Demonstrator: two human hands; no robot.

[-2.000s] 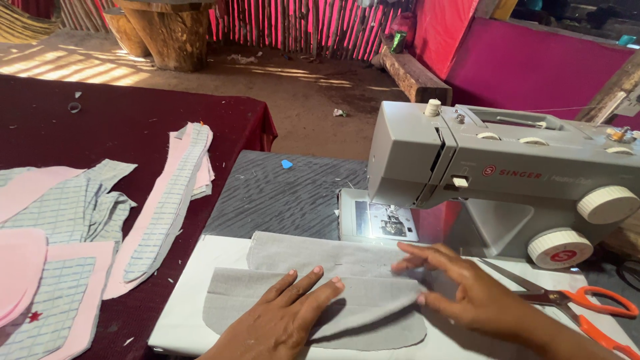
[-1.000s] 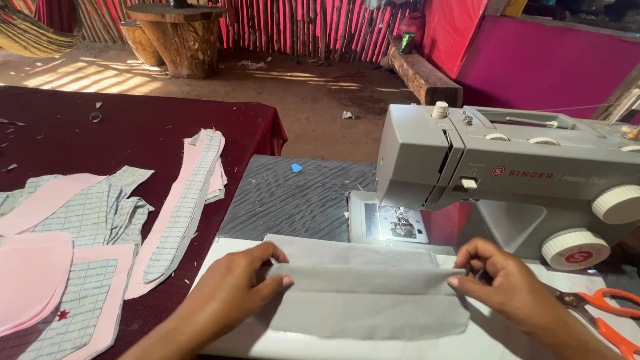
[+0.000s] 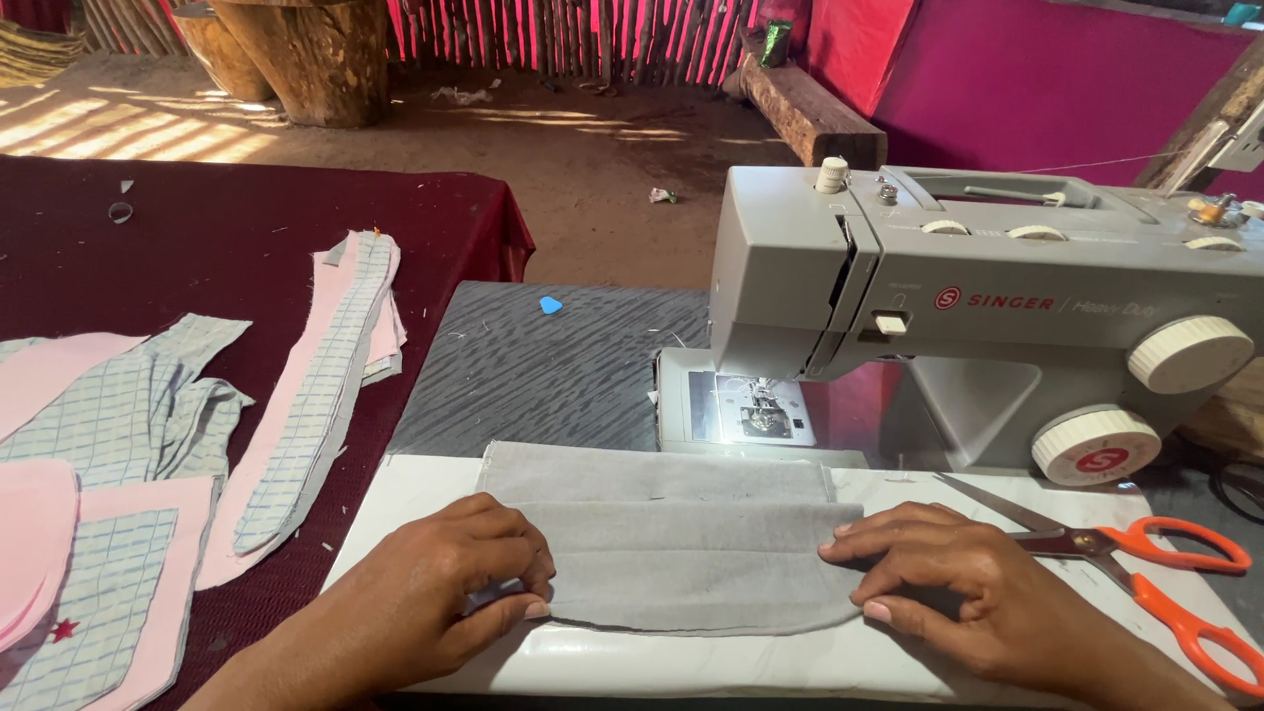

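Note:
A piece of grey fabric point(image 3: 681, 563) lies on the white surface in front of the sewing machine, folded over so that a strip of the layer beneath shows along its far side. At the left end of the fold, my left hand point(image 3: 464, 583) has thumb and fingertips on the fabric's edge. My right hand point(image 3: 938, 583) touches the opposite end, thumb and fingers bent at the edge. Just beyond the cloth stands a grey Singer sewing machine point(image 3: 987, 267), its needle area lit. Orange-handled scissors point(image 3: 1086, 541) lie partly spread, right of the fabric and beside my right hand.
Pink and blue-checked cut fabric pieces point(image 3: 316, 395) lie on a dark red cloth-covered table point(image 3: 197, 247) at left. A small blue piece point(image 3: 551, 305) rests on the dark wood-grain tabletop point(image 3: 553, 375). Behind are a log bench point(image 3: 810, 114) and wooden stumps point(image 3: 316, 59).
Two seconds ago both hands lay over the grey fabric. One second ago they held its fold at both ends; now the folded part lies flatter, with the hands at its side edges.

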